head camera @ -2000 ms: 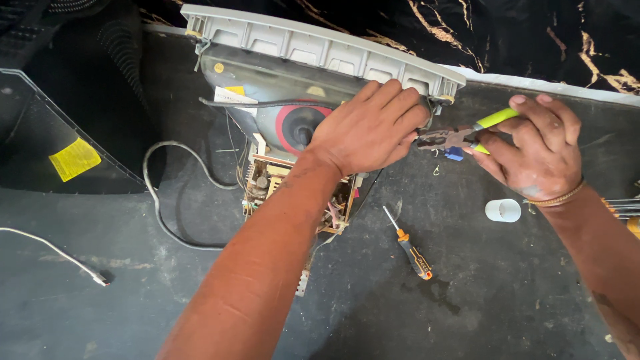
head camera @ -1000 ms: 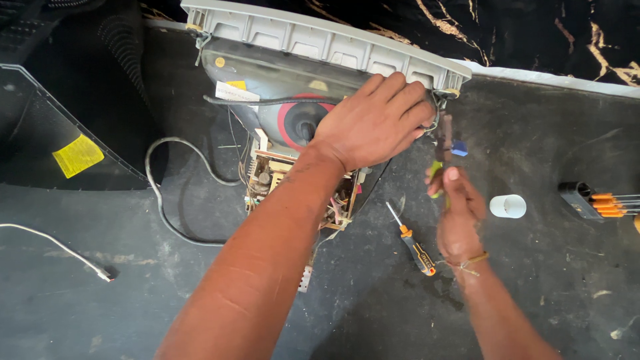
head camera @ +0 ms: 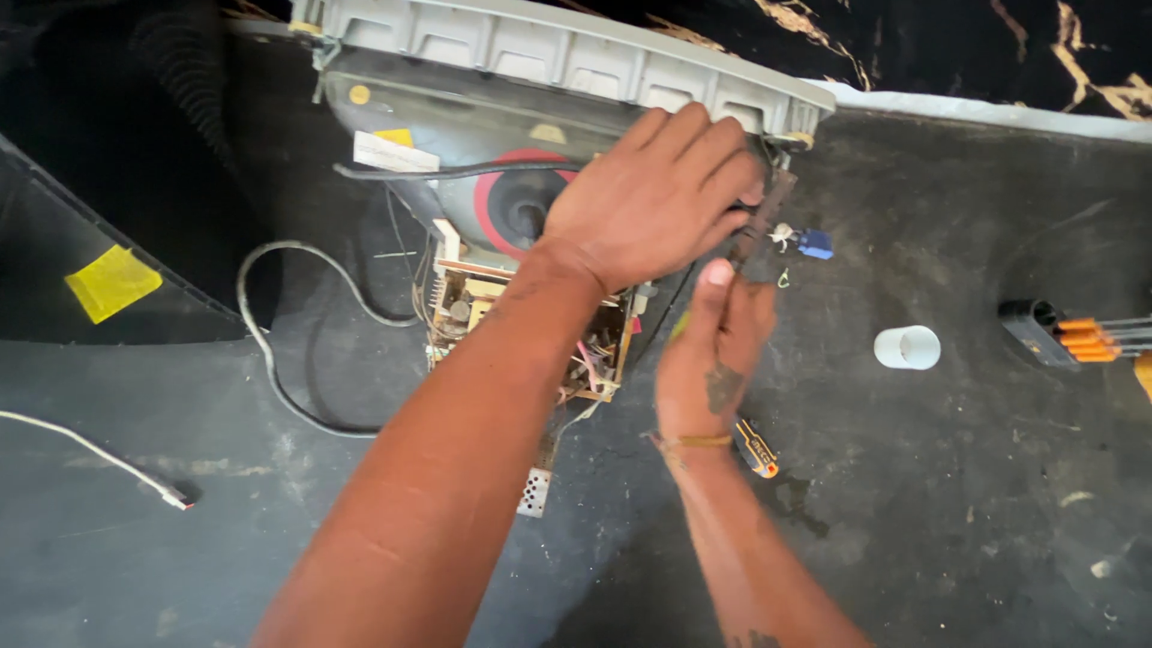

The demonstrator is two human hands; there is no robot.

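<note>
A cathode-ray tube [head camera: 423, 135] lies with its grey plastic front frame [head camera: 576, 45] at the top and a circuit board [head camera: 463, 306] below its neck. My left hand [head camera: 652, 193] rests over the tube's right side, fingers curled near the frame's right corner; what its fingertips touch is hidden. My right hand [head camera: 720, 346] is closed round pliers [head camera: 760, 216] with green handles, mostly covered by the palm. The jaws point up to the metal bracket at that corner, beside my left fingertips. Whether they grip anything is unclear.
An orange and black screwdriver [head camera: 756, 447] lies partly behind my right wrist. To the right are a blue connector [head camera: 814, 243], a white cap [head camera: 907, 347] and a black holder [head camera: 1039, 333] with orange-handled bits. A black casing [head camera: 54, 225] and grey cables [head camera: 270, 351] are on the left.
My right hand, farther right and holding the pliers sideways two seconds ago, has come in beside my left hand, with the jaws now pointing up. My left hand stays over the tube.
</note>
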